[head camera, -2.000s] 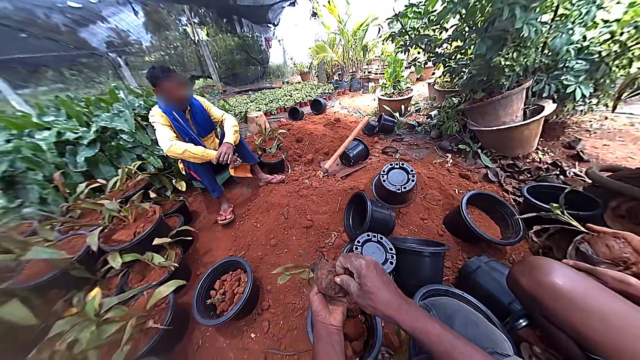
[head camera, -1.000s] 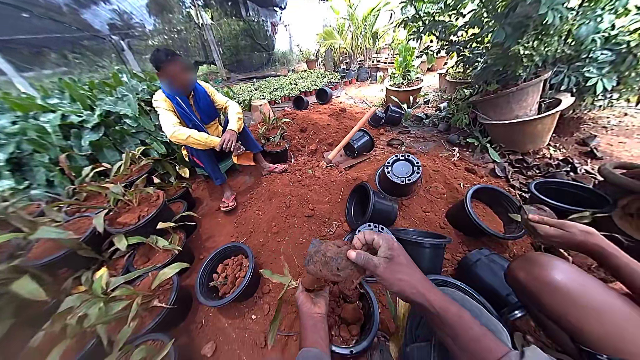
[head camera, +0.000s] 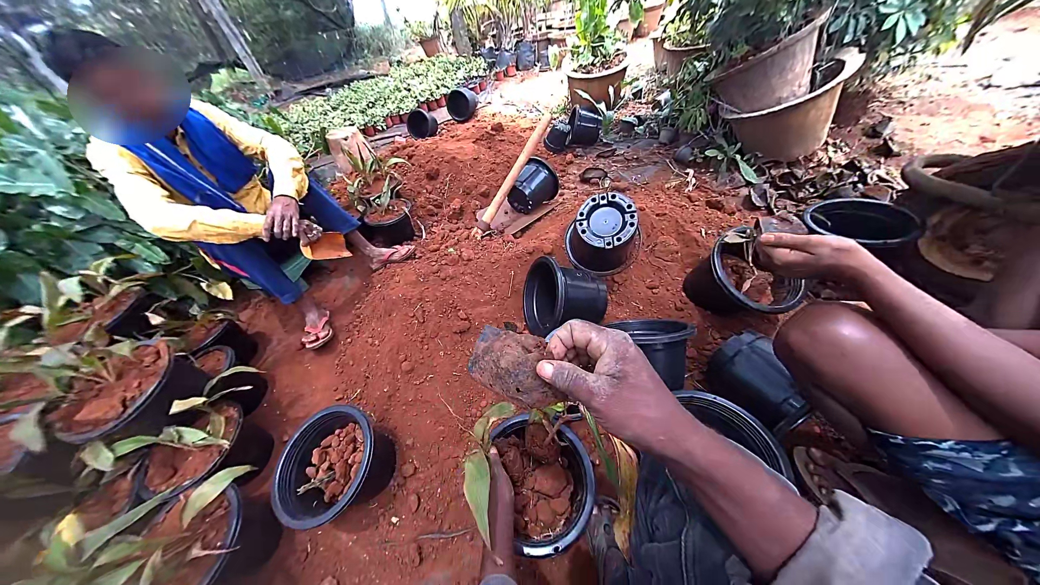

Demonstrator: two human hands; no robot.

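In my right hand (head camera: 605, 378) is a soil-stained plastic nursery bag (head camera: 513, 366), pinched at its right end above a black plastic pot (head camera: 587, 496). My left hand (head camera: 500, 496) is at that pot's left side, beside a green-leaved seedling (head camera: 478, 487); its fingers are mostly hidden, so its hold is unclear. Reddish soil clods (head camera: 540, 491) lie inside the pot. To its left stands another black pot (head camera: 284, 479) with small clods in it.
A seated person in a yellow shirt (head camera: 183, 219) is at left. At right, another person's hand (head camera: 800, 256) holds a small root ball over a black pot (head camera: 715, 288). Potted plants (head camera: 146, 398) crowd the lower left. A wooden-handled hoe (head camera: 516, 175) lies on the soil mound.
My right hand has lifted the bag up and away from my left hand, which is lower beside the pot. The neighbour's hand at right has moved over a pot. The view has shifted closer.
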